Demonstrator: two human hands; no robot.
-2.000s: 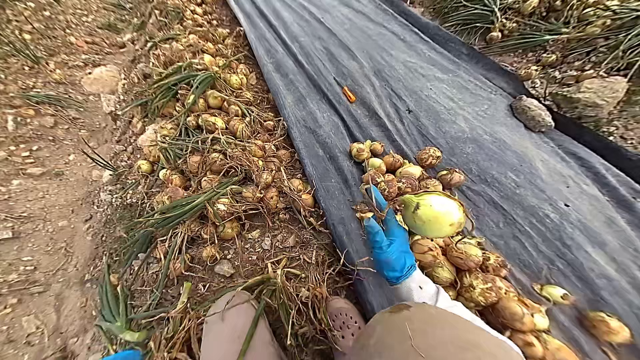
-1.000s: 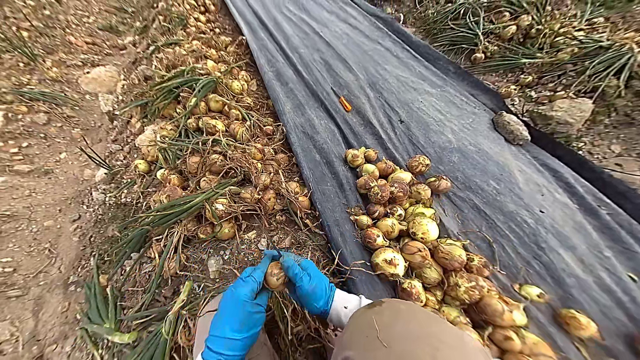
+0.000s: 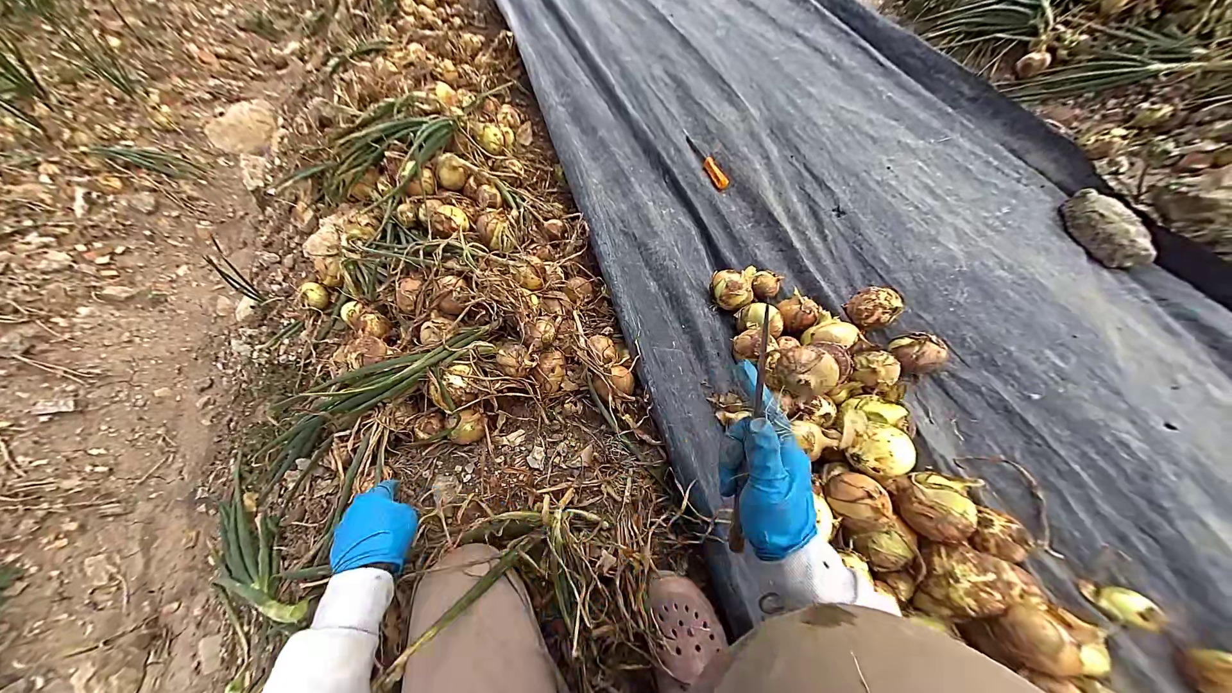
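My right hand (image 3: 773, 481), in a blue glove, is closed around a knife (image 3: 762, 371) whose narrow blade points up, away from me. It is at the left side of a heap of onions (image 3: 881, 450) on dark ground cloth (image 3: 664, 221). My left hand (image 3: 375, 527), gloved in blue too, is low over the soil, by the near end of a row of pulled onions (image 3: 452, 385) with dry roots and green leaves. Its fingers are mostly hidden, so what it touches cannot be made out.
An orange-handled knife (image 3: 714, 173) lies on the cloth beyond the heap. A grey stone (image 3: 1107, 229) rests at the cloth's right edge. Cut green and dry leaves (image 3: 568, 549) lie between my knees, near a perforated clog (image 3: 685, 626). More onions (image 3: 1035, 64) lie at the upper right.
One second ago both hands were together around an onion near my knees. Now they are apart: the left at the row's near end, the right by the heap with a knife upright in it.
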